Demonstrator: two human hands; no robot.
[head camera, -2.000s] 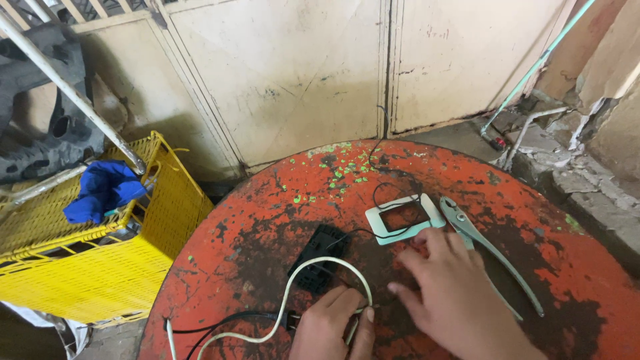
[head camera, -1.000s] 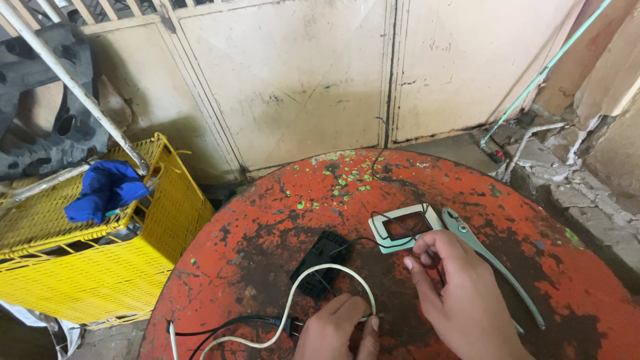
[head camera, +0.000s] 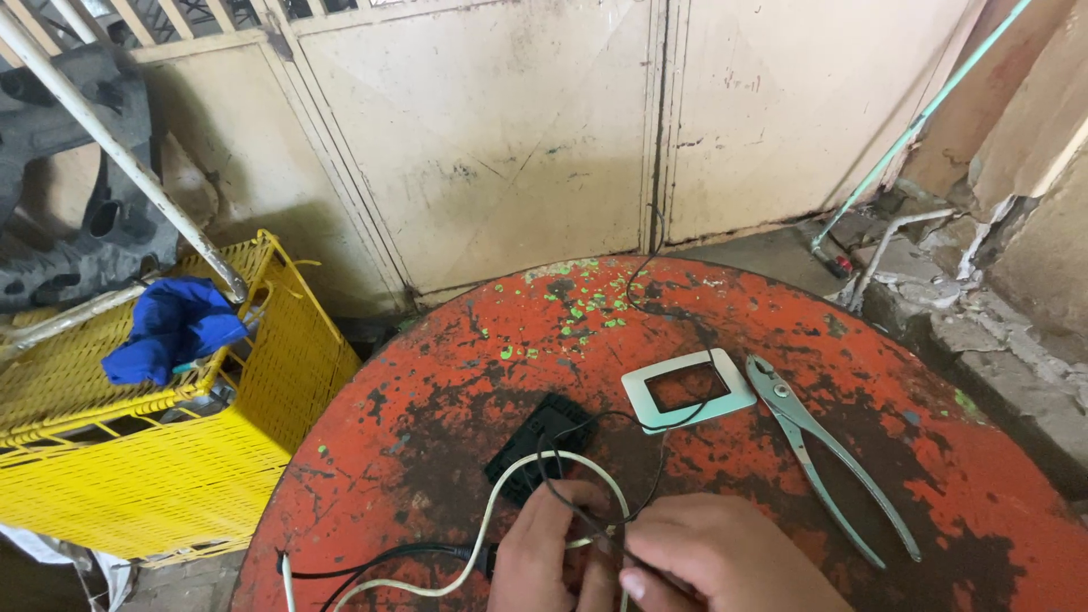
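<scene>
Near the table's front edge, my left hand (head camera: 557, 548) and my right hand (head camera: 710, 552) are close together, pinching a thin dark wire (head camera: 571, 503) between them. A white cable (head camera: 482, 531) loops up and passes at my left hand. Just beyond that hand lies a black plastic module (head camera: 544, 442). A white rectangular frame plate (head camera: 633, 387) with an open window rests farther back, the wire running across it. Slip-joint pliers (head camera: 807, 425) lie at the right. A black cord with a connector (head camera: 442, 551) reaches my left hand's side; its end is partly hidden.
The round red table (head camera: 408, 374) has worn paint. Left of it stands a yellow woven basket (head camera: 280, 382) with a blue cloth (head camera: 174, 327) on top. Behind is a metal gate (head camera: 484, 153). A green pole (head camera: 922, 119) leans at the right beside broken masonry (head camera: 977, 314).
My right hand has moved left and down from beside the white frame to my left hand. The dark wire is now held up in a loop between the hands.
</scene>
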